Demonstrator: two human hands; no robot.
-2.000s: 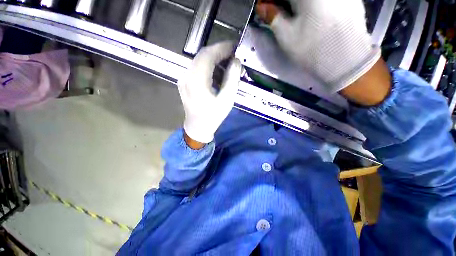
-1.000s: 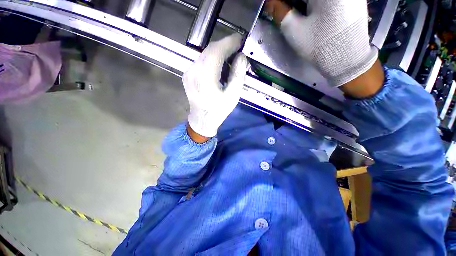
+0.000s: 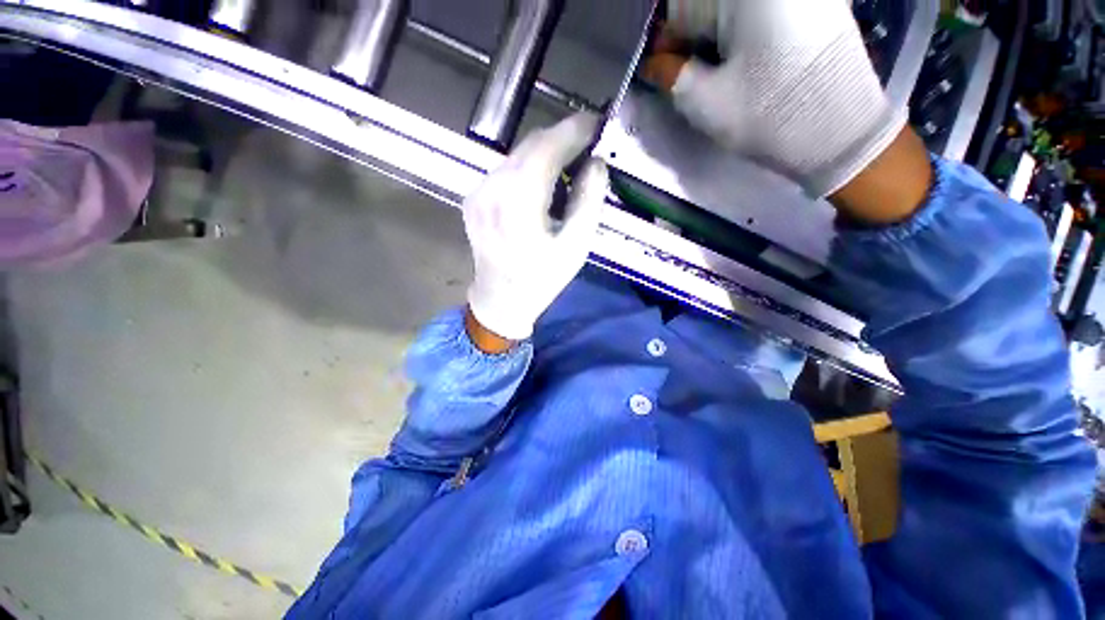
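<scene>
The chassis (image 3: 703,178), a grey sheet-metal tray with small holes, lies at the top centre, partly cut off by the top edge. My left hand (image 3: 530,224), in a white knitted glove, is at its left corner with thumb and fingers curled around the edge. My right hand (image 3: 800,97), in a white glove with bare fingertips, is over the chassis. Its fingers are partly cut off and blurred, and I cannot tell whether they hold anything. A dark green carrier pallet (image 3: 679,218) shows under the chassis's near edge.
A metal side rail (image 3: 400,158) crosses in front of me, with steel rollers (image 3: 515,73) behind it. Populated circuit boards (image 3: 1054,133) stand at the right. A cardboard box (image 3: 875,484) is below the rail. A person's pink sleeve (image 3: 73,188) is at the left.
The view has shifted slightly. My left hand stays at the chassis corner, and my right hand stays over the metal with small movements.
</scene>
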